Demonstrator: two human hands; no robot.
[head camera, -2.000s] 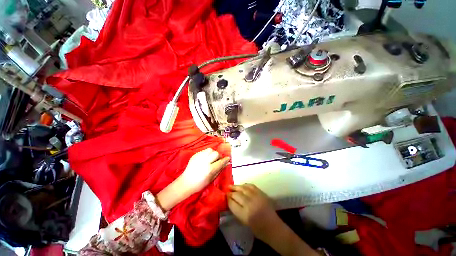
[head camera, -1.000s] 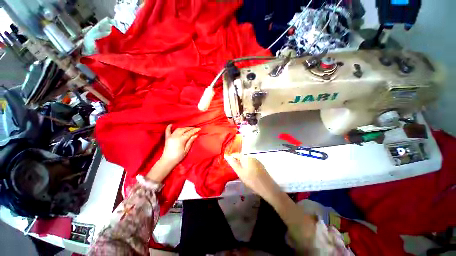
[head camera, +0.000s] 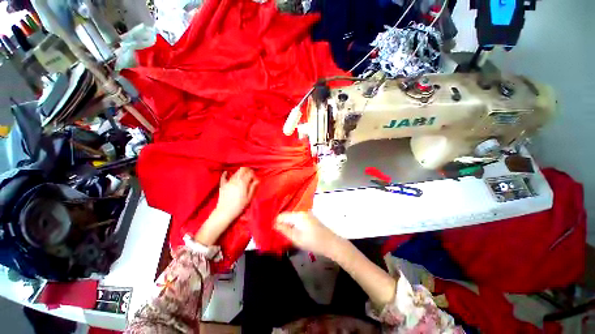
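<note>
Bright red cloth spreads over the machine table and runs to the presser foot and needle area of a cream sewing machine. My left hand lies on the cloth left of the needle, fingers bent into its folds. My right hand is at the cloth's front edge, below the needle, with fingertips closed on the edge. A small lamp lights the cloth orange beside the machine head. What lies under the hands is hidden.
Blue thread snips and a red scrap lie on the bed. A green-handled tool lies farther right. A second machine stands left. More red cloth hangs at right. A black-and-white bundle is behind the head.
My left hand moved left, away from the needle. My right hand went up near the needle, then back down and left along the cloth's edge. The view shifted.
</note>
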